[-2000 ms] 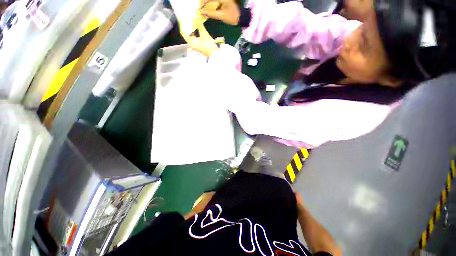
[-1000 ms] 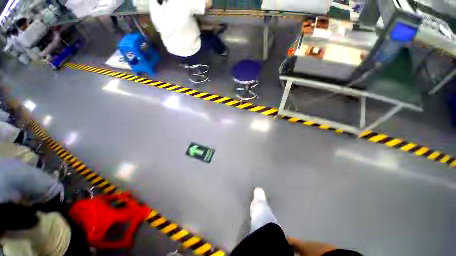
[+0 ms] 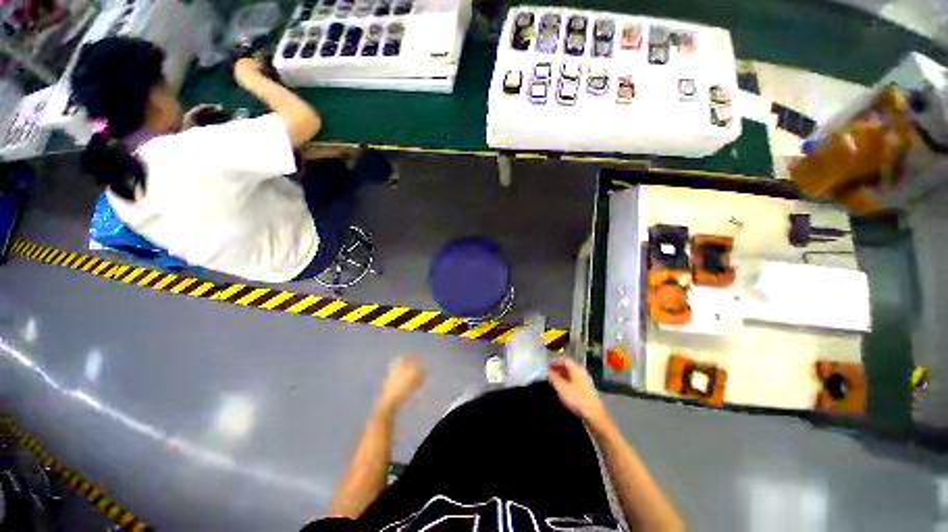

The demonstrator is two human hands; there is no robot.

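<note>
My right hand [image 3: 574, 387] is low at the centre, its fingers closed at the right edge of a small translucent, crumpled-looking plastic bag or cup [image 3: 526, 355]. A small pale patch shows beside it on the left. My left hand [image 3: 403, 378] is out in front over the grey floor, loosely curled and blurred; no thing shows in it. A large white compartment tray [image 3: 613, 130] lies on the green bench ahead, with two rows of watch-like units, some dark, some pale-centred, some reddish.
A purple round stool [image 3: 471, 277] stands ahead. A press bed [image 3: 769, 364] with orange-brown fixtures and a red button is at right. A seated person in a white top [image 3: 224, 197] works at left beside stacked trays [image 3: 437, 73] of dark units. Yellow-black tape [image 3: 312, 306] crosses the floor.
The view has swung from a close coworker and white sheet, across the aisle, to the bench, stool and press bed. Both my hands and the translucent thing now show in front of me.
</note>
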